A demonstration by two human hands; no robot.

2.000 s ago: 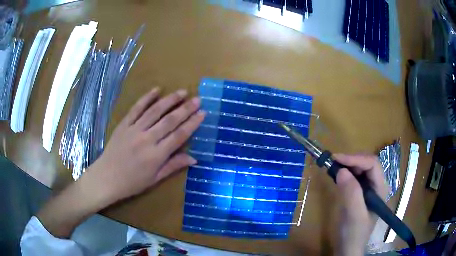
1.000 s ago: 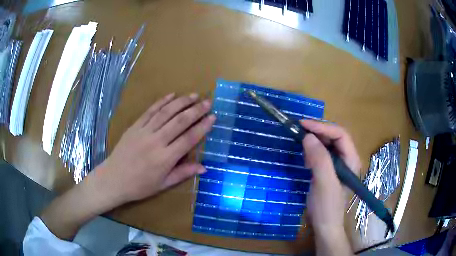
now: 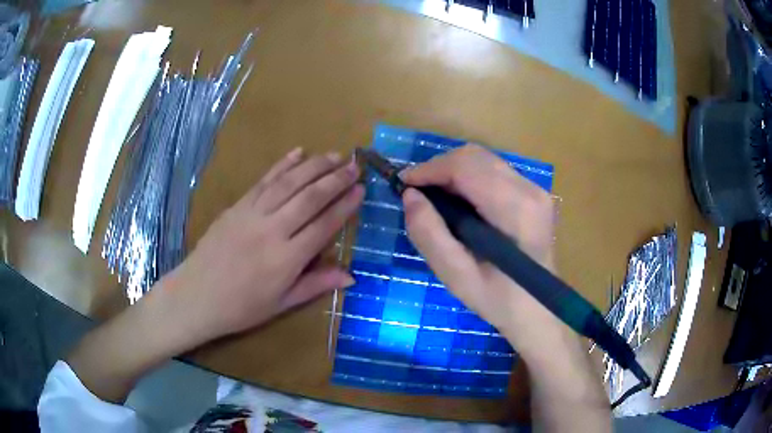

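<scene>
A blue solar cell string (image 3: 423, 338) with silver lines lies flat on the brown tabletop in front of me. My left hand (image 3: 271, 232) lies flat beside its left edge, fingertips at the edge near the upper left corner. Thin silver ribbon (image 3: 333, 326) shows along the lower left edge. My right hand (image 3: 487, 228) grips the soldering iron (image 3: 516, 266) above the cell string. Its metal tip is at the upper left edge, close to my left fingertips. Whether the tip touches is unclear. My right hand and the iron cover part of the cell string's middle and right.
Long silver ribbons (image 3: 165, 169) and white strips (image 3: 118, 127) lie at left. A heap of short ribbons (image 3: 641, 296) and a white strip (image 3: 682, 317) lie at right. Dark cell strings (image 3: 620, 46) rest on a pale mat (image 3: 550, 59) at the back. A grey drum (image 3: 732, 161) stands at far right.
My right hand has moved the iron left across the cell string to its upper left edge. The cell string sits further right than in the earliest frame. My left hand has shifted slightly right.
</scene>
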